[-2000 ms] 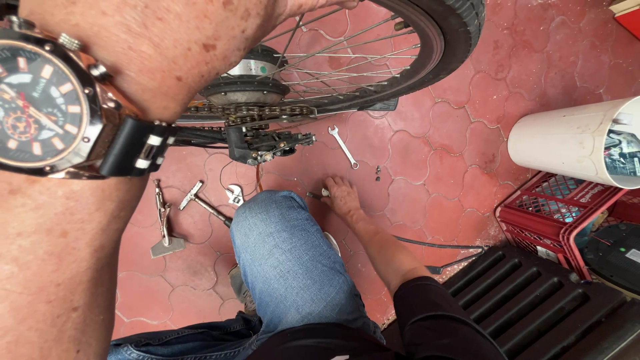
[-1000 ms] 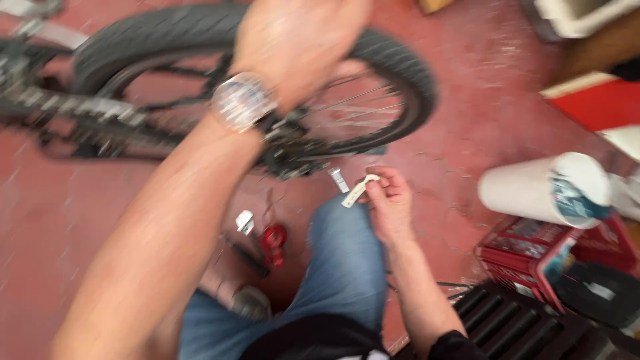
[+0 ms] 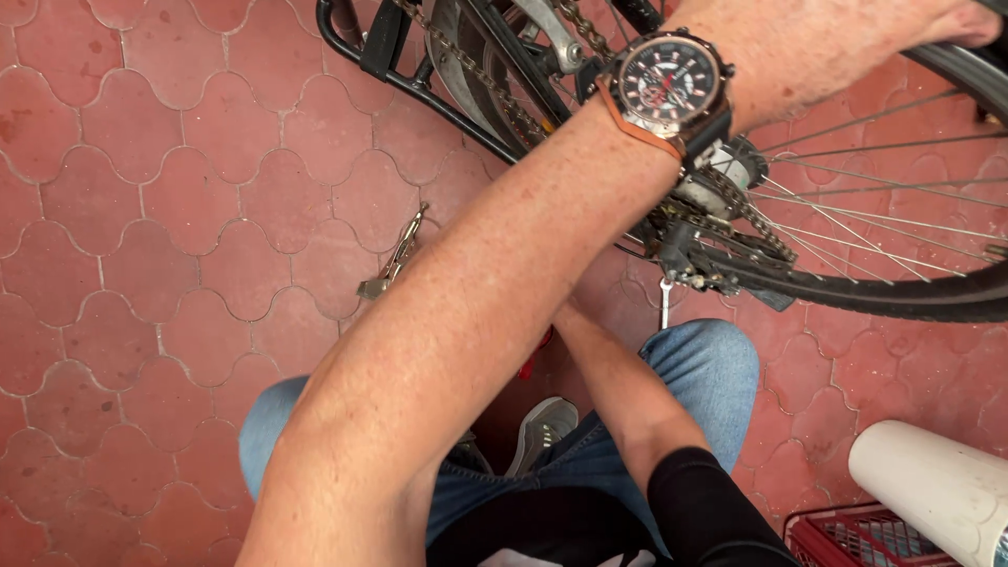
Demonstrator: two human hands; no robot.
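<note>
My left hand (image 3: 957, 24) reaches to the upper right, at the tyre (image 3: 957, 67) of a bicycle's rear wheel; its fingers are partly cut off by the frame edge, so its hold is unclear. A wristwatch (image 3: 669, 83) is on that wrist. Below it lie the rear hub (image 3: 720, 181), the chain (image 3: 744, 206) and the rear derailleur (image 3: 685, 256). My right forearm passes under the left one, which hides the right hand and anything in it. A wrench (image 3: 665, 305) lies beside my knee, below the derailleur. Locking pliers (image 3: 402, 252) lie left of my left forearm.
Part of a red object (image 3: 526, 367) shows on the tiled floor between my forearms. At the lower right, a white cylindrical container (image 3: 929, 480) leans over a red plastic crate (image 3: 843, 524). The black bicycle frame (image 3: 449, 110) crosses the top. My knees are bent either side.
One second ago my right hand held a small pale object near the knee; now that hand is hidden under my left forearm. The view has shifted strongly.
</note>
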